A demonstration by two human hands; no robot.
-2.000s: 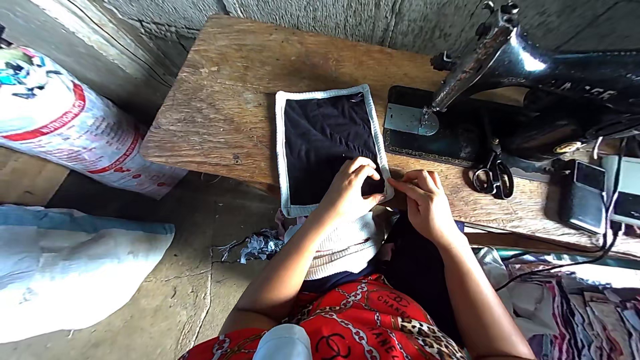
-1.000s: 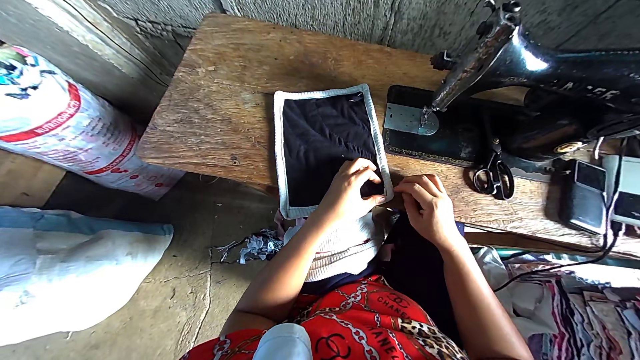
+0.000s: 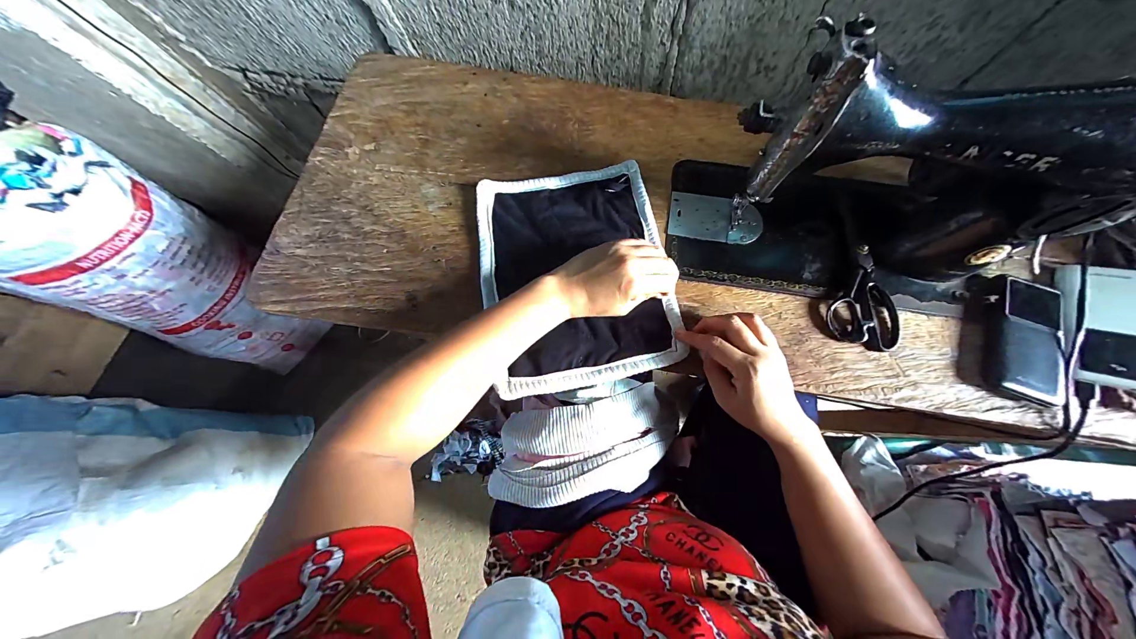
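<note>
A dark rectangular cloth (image 3: 559, 231) with a white ribbed border lies on the wooden table, its lower edge over the table's front. My left hand (image 3: 617, 280) rests on its right side, fingers bent at the white border; whether they pinch it is hidden. The fingertips of my right hand (image 3: 741, 364) touch the border near the lower right corner, and their grip is unclear. Just right of the cloth stands a black Singer sewing machine (image 3: 923, 142) with a metal needle plate (image 3: 701, 217). Folded white ribbed fabric (image 3: 577, 444) lies on my lap.
Black-handled scissors (image 3: 861, 311) lie by the machine's base. Further right are a dark phone-like device (image 3: 1025, 342) and a cable (image 3: 1078, 337). A printed sack (image 3: 115, 240) of scraps stands left of the wooden table (image 3: 399, 195). Stacked cloths (image 3: 1029, 559) sit at lower right.
My left hand has moved up along the cloth's right border from near its lower right corner. The right hand stays near that corner.
</note>
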